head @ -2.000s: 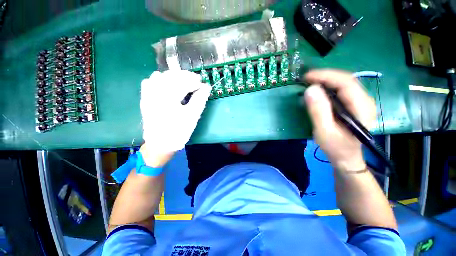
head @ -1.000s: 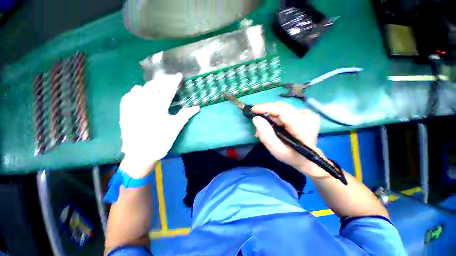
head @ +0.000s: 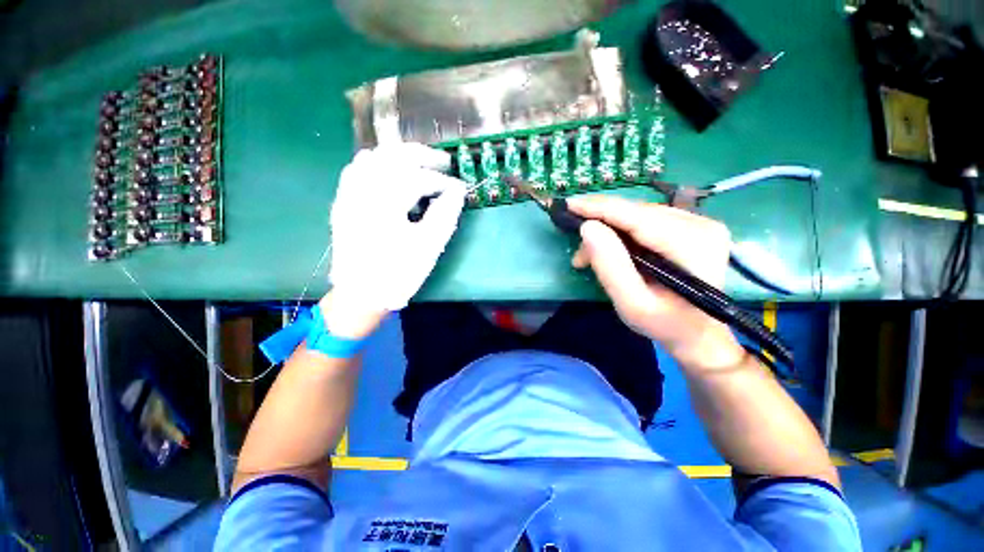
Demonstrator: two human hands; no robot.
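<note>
A green circuit board panel [head: 583,157] lies against a grey metal support block [head: 486,95], its row of small boards facing up. My left hand [head: 394,226], in a white glove, is at the panel's left end and covers part of it. It holds thin solder wire [head: 480,185], whose end reaches the boards. My bare right hand [head: 658,264] holds a black soldering iron [head: 701,289] like a pen. The iron's tip is at the lower edge of the panel, close to the wire end; whether they touch I cannot tell.
Waiting component panels [head: 159,156] lie at left. Cutters with light-blue handles [head: 761,176] lie right of the panel, partly behind my right hand. A black dross tray [head: 707,59] is at upper right, an iron stand [head: 906,124] at far right. A translucent hood [head: 475,16] hangs at the top.
The iron has come from the panel's right end to its left part. The left hand's fingers have drawn together, and the wire shows at the boards again. The view has also shifted.
</note>
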